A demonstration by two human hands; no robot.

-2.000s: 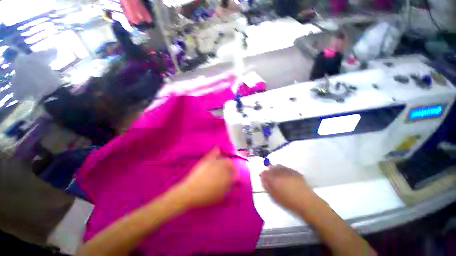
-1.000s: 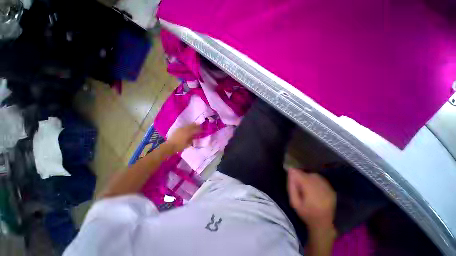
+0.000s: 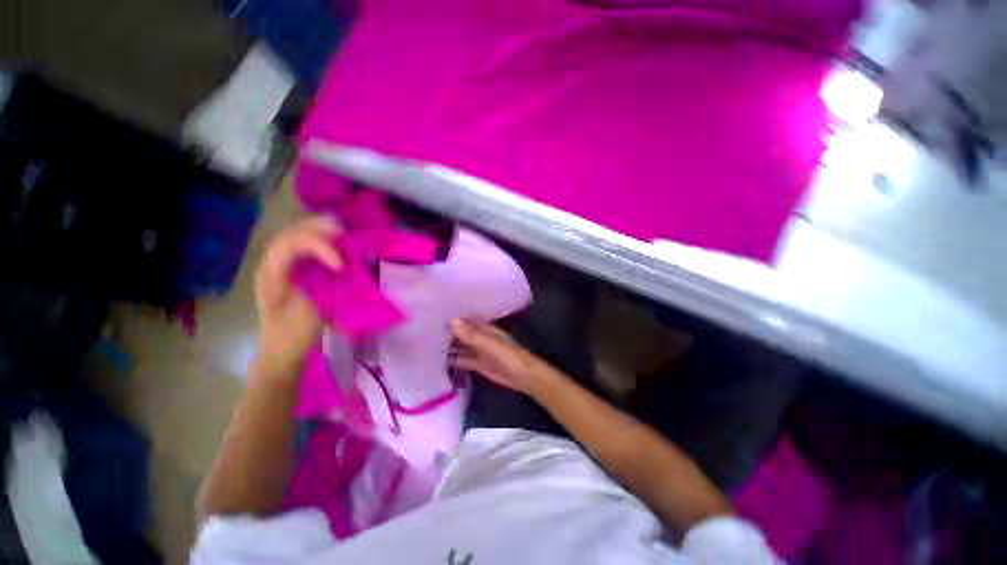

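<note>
A bundle of magenta and pale pink work pieces (image 3: 414,381) hangs below the table's front edge, beside my lap. My left hand (image 3: 296,270) is closed on a magenta piece (image 3: 359,292) and holds it up at the bundle's left side. My right hand (image 3: 491,353) is at the bundle's right side, its fingertips against a pale pink panel (image 3: 469,276); whether it grips the panel is blurred. A large magenta garment panel (image 3: 574,121) lies on the white table (image 3: 872,265) and hangs over its far left end.
The table's grey front edge (image 3: 530,232) runs diagonally above my lap. A bright light (image 3: 852,95) shines at the panel's right. More magenta fabric (image 3: 790,497) is below the table at right. Dark and blue heaps (image 3: 215,237) and white cloth (image 3: 237,110) are at left.
My left hand has lifted a magenta piece from the bundle. My right hand has moved left from my lap to the pale panel. The view has shifted slightly.
</note>
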